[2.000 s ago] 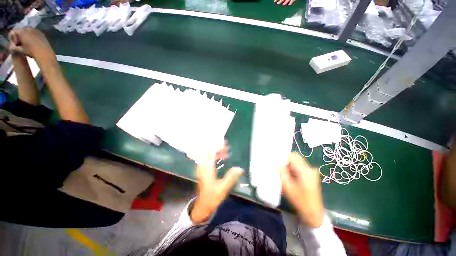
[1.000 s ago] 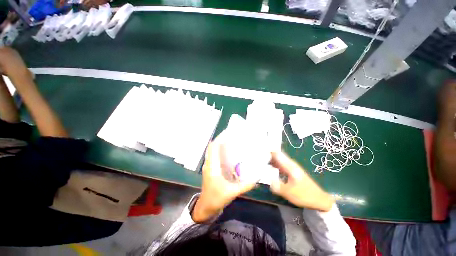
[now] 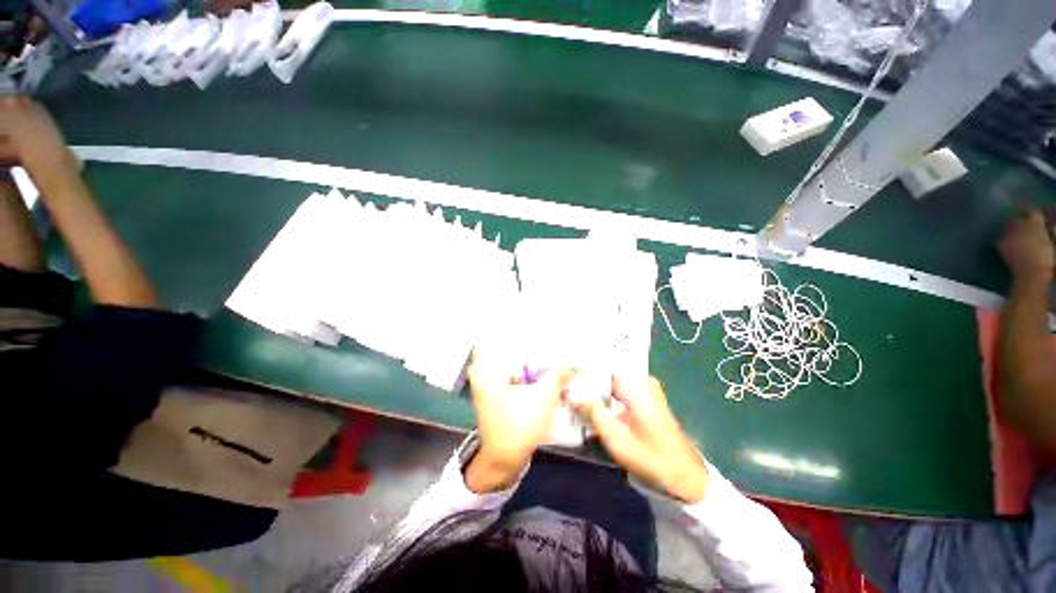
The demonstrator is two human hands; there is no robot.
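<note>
My left hand (image 3: 510, 405) holds a white carton (image 3: 554, 304) with a small purple mark near the thumb. My right hand (image 3: 640, 431) has its fingers at the carton's near end, touching it; the end is partly hidden by the fingers. A flat white stack (image 3: 625, 278) lies under and right of the carton, hard to tell apart from it in the glare. A row of white cartons (image 3: 371, 278) lies left of my hands, with raised flaps making a jagged far edge. Small white pieces (image 3: 716, 285) lie right of the stack, with thin white cord loops (image 3: 790, 338) beside them.
A white strip (image 3: 452, 197) runs beyond the work. A loose carton (image 3: 786, 125) lies on the belt, and another (image 3: 933, 171) is beside the slanting metal post (image 3: 880, 139). White shaped pieces (image 3: 214, 44) lie far left. Other people's arms show at both sides.
The carton has come upright in line with the stack, and my right hand has moved left to its near end. A second carton now shows more beside the post.
</note>
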